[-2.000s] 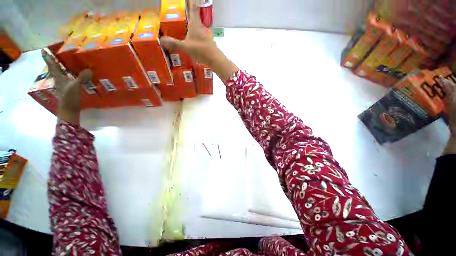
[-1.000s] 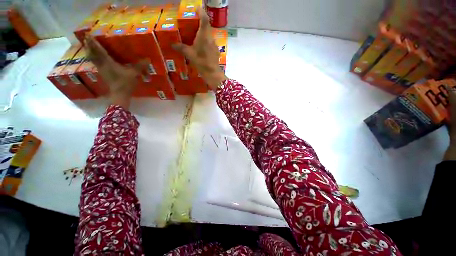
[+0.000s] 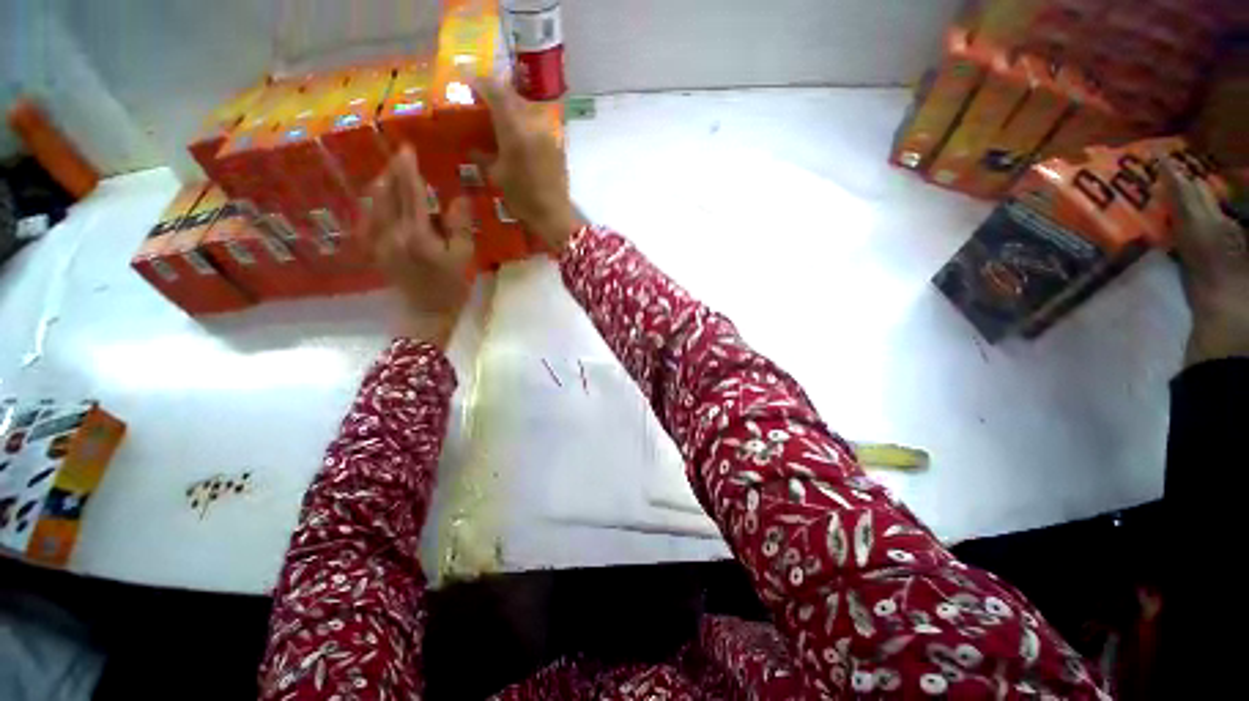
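Orange cartons with yellow-orange tops (image 3: 308, 117) stand in a row two layers high at the far left-centre; the lower layer (image 3: 206, 274) sticks out further left. The end carton at the upper right (image 3: 466, 69) stands higher than its neighbours. My left hand (image 3: 427, 253) is upright before the front faces, fingers raised and apart, holding nothing visible. My right hand (image 3: 530, 167) is at the right end of the row, fingers up against the end carton; whether it grips is hidden by blur and overlap.
A red and white can-like container (image 3: 537, 55) stands behind the cartons. A dark-faced carton (image 3: 1020, 267) is by a coworker's hand (image 3: 1205, 253) at right, near more orange cartons (image 3: 979, 123). Another carton (image 3: 62, 479) lies at left, near dark specks (image 3: 219, 489). A yellow-green strip (image 3: 890, 456) lies right of my sleeve.
My left hand has moved right along the front faces, closer to my right hand. My right hand stays at the right end. The end carton now stands higher above the row.
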